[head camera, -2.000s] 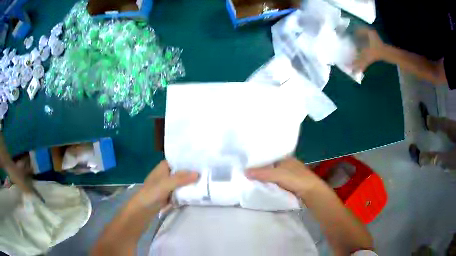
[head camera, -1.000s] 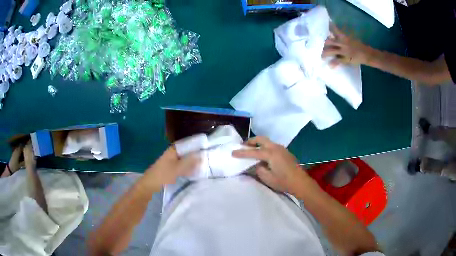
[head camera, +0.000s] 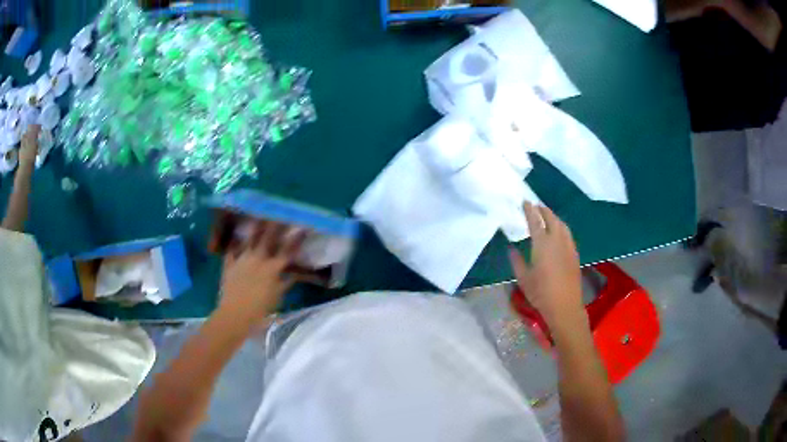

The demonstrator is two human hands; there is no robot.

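A blue open carton (head camera: 298, 212), blurred and tilted, lies at the table's near edge with a white bundle inside. My left hand (head camera: 259, 269) is on its near side, fingers over the rim and thumb side hidden. My right hand (head camera: 550, 259) is at the near end of the white-wrapped pieces, fingertips touching a white piece, thumb apart and nothing gripped. Loose white sheets (head camera: 431, 207) spread under and around these pieces (head camera: 483, 177).
A heap of bagged green parts (head camera: 185, 95) and white round parts (head camera: 52, 86) lie left. Another carton (head camera: 176, 266) holds a white bundle near the left edge. Cartons stand at the back. A person's hand (head camera: 28, 147) reaches in at left. A red stool (head camera: 626, 332) stands right.
The white bundle has gone from my hands into the carton, which has shifted left and tilted. My right hand has moved right to the white pieces. The other person's hand has left them.
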